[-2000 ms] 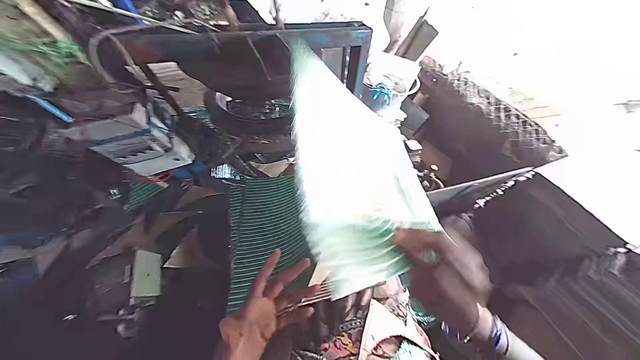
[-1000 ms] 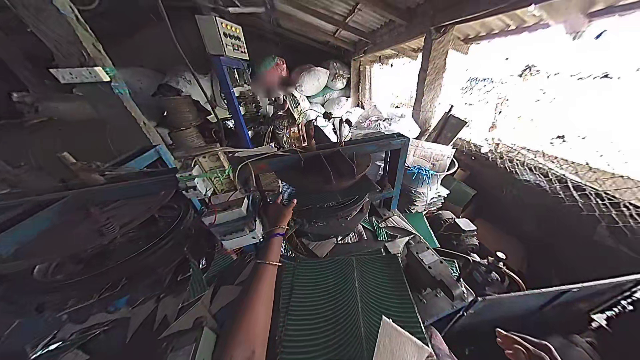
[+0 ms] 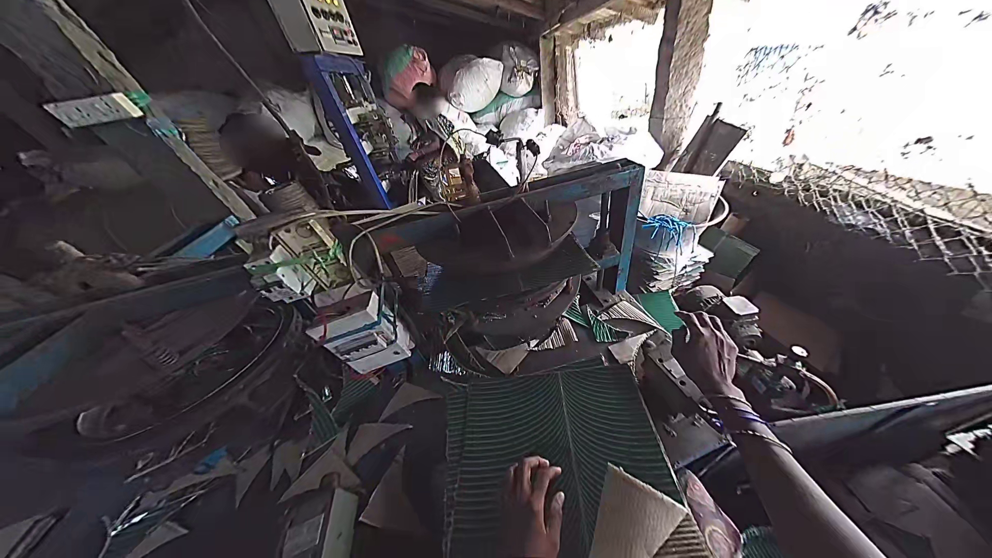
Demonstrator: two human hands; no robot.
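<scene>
My left hand (image 3: 532,500) rests low on a stack of green leaf-patterned sheets (image 3: 558,418), with its fingers slightly curled and nothing seen in its grip. My right hand (image 3: 707,349) reaches forward at the right, near a metal bar and a green scrap (image 3: 659,308); whether its fingers hold anything cannot be told. A brown corrugated piece (image 3: 635,515) lies on the lower right of the stack. Beyond the stack stands a press with a blue metal frame (image 3: 632,225), and a dark green sheet (image 3: 511,283) lies in it between round dark plates.
Triangular offcuts (image 3: 387,496) are scattered at the left. A white electrical box (image 3: 364,333) sits beside the press. At right are a motor-like machine (image 3: 736,318) and a metal edge (image 3: 876,415). Behind, two people are near white sacks (image 3: 473,81).
The view has swung up from the stack to the press. My right hand has come forward from the lower right. The hand near the press a second ago is no longer there.
</scene>
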